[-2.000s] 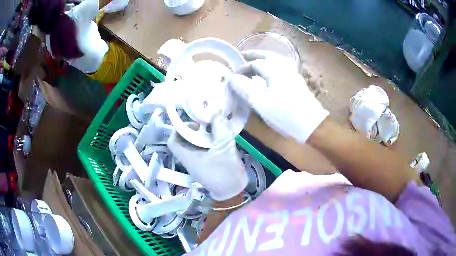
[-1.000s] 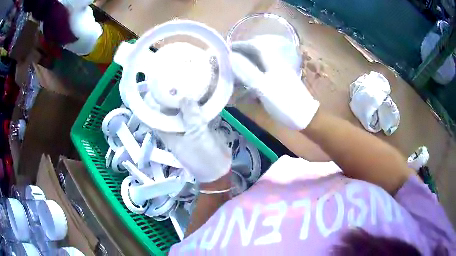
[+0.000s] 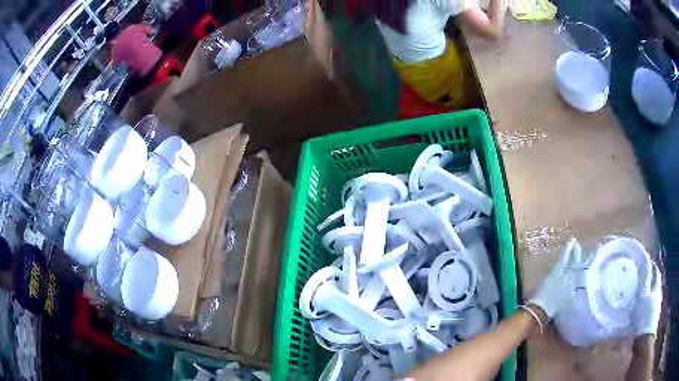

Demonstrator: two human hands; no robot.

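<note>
A clear-and-white housing point(image 3: 588, 324) is low at the right, over the cardboard-covered bench point(image 3: 573, 178). A white ring plate point(image 3: 618, 279) shows face-on at its upper end. My left hand point(image 3: 555, 292), in a white glove, is against the housing's left side. My right hand point(image 3: 650, 303), also gloved, is at its right side and partly hidden. Both hands hold the housing between them. White slotted supports with flat stems point(image 3: 380, 231) lie heaped in the green crate point(image 3: 508, 260) left of the bench.
Another housing point(image 3: 583, 78) stands at the bench's far end; one more point(image 3: 655, 93) is on the dark surface beyond. Several housings point(image 3: 175, 208) are at the left beside cardboard point(image 3: 216, 216). A person in yellow point(image 3: 439, 74) is beyond the crate.
The view has swung left, so the crate appears nearer the middle. The ring plate has moved from over the crate to the housing on the bench. My left hand has moved there too.
</note>
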